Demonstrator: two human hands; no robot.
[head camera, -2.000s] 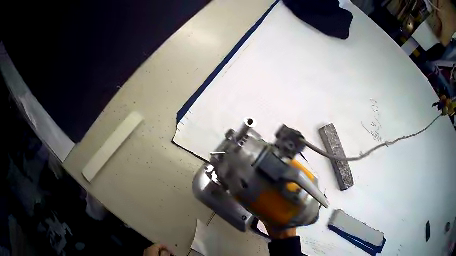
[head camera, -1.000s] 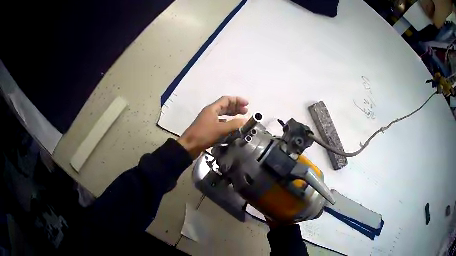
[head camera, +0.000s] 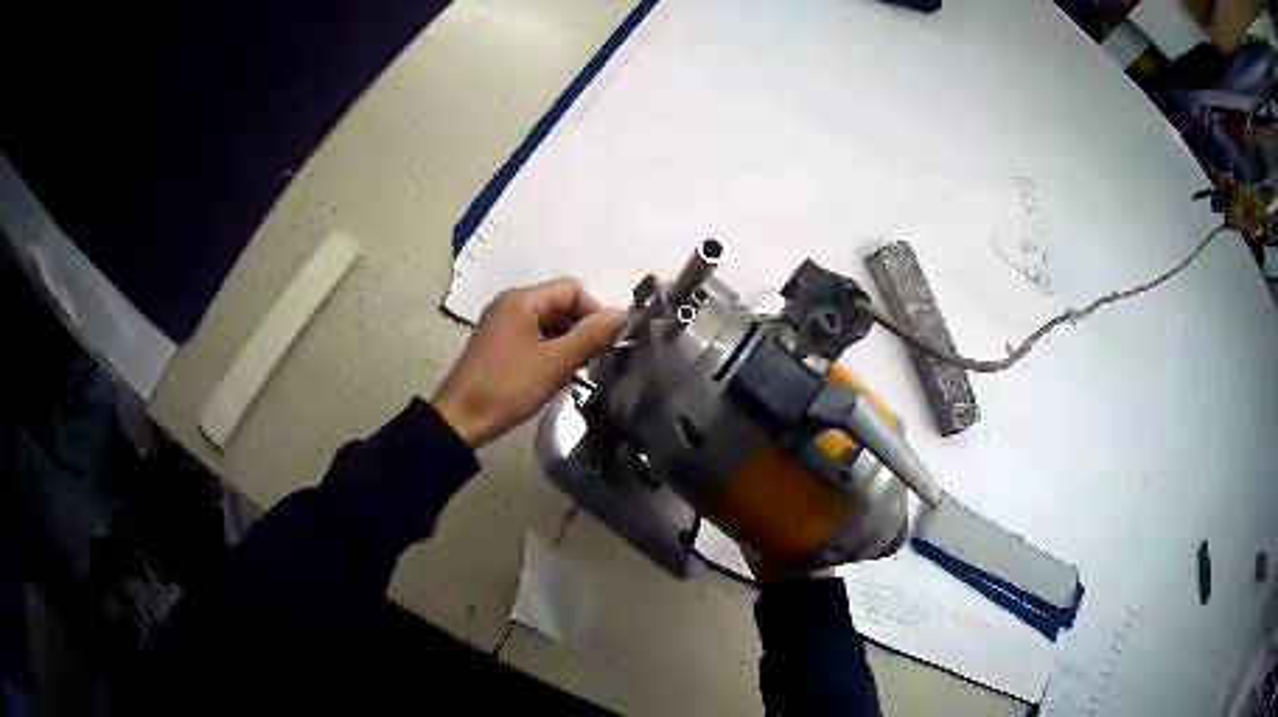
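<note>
The cloth cutting machine (head camera: 764, 462), grey metal with an orange band, stands at the near edge of the fabric lay, which lies under a white paper marker (head camera: 799, 126). My left hand (head camera: 526, 350) is at the machine's left side, its thumb and fingertips close together at a small part beside the upright rod; whether they grip it I cannot tell. My right hand (head camera: 774, 563) is mostly hidden under the motor body, with only a bit of skin and the dark sleeve showing. The blade is hidden.
A mottled weight bar (head camera: 922, 336) lies on the paper. A cut bundle (head camera: 1002, 560) with blue edge is right of the machine. The power cord (head camera: 1107, 308) runs to the far right. A cream strip (head camera: 280, 340) and a paper scrap (head camera: 558, 595) lie on the left and near side.
My left hand came into view and moved from above the rod down to the machine's left side, its fingers closing together. The view has shifted, so the weight bar and bundle appear higher.
</note>
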